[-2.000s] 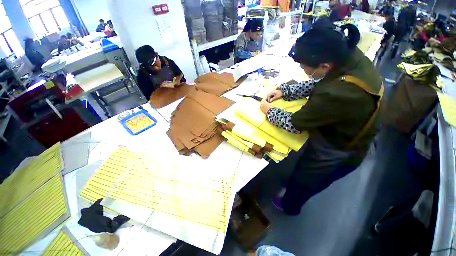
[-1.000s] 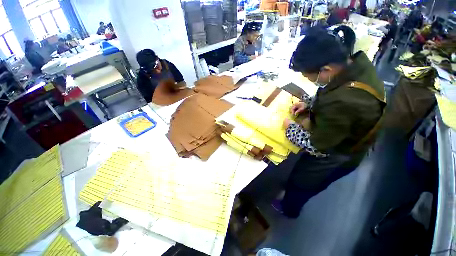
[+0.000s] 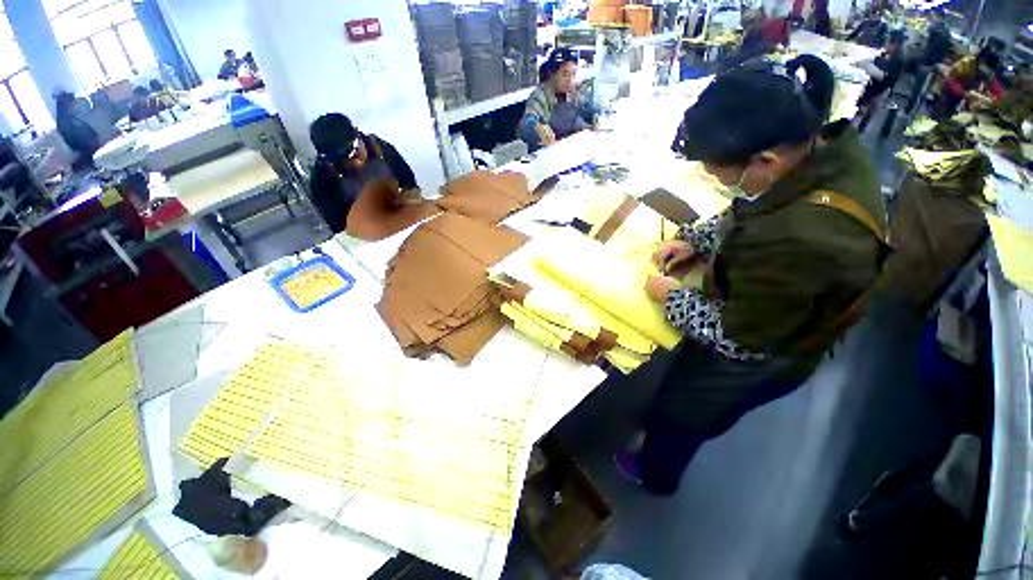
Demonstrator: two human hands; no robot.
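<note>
Neither of my hands is clearly in view. A small blurred skin-toned shape at the bottom left, beside the black cloth scrap (image 3: 221, 501), cannot be made out. Yellow striped sheets (image 3: 374, 419) lie flat on the white table nearest me, and more striped panels (image 3: 74, 453) lie at the left edge. Rust-brown cut panels (image 3: 447, 283) lie in a fanned stack mid-table. Yellow cut panels (image 3: 589, 289) with brown pieces among them lie to their right, under another person's hands.
A blue tray (image 3: 312, 282) with yellowish contents sits on the table's far left side. A person (image 3: 782, 238) stands at the table's right side. Two people sit across the table. An open brown box (image 3: 566, 504) stands below the table edge.
The standing person has shifted right and drawn their hands back to the right edge of the yellow panels. A brown strip and a dark piece now show behind the panels.
</note>
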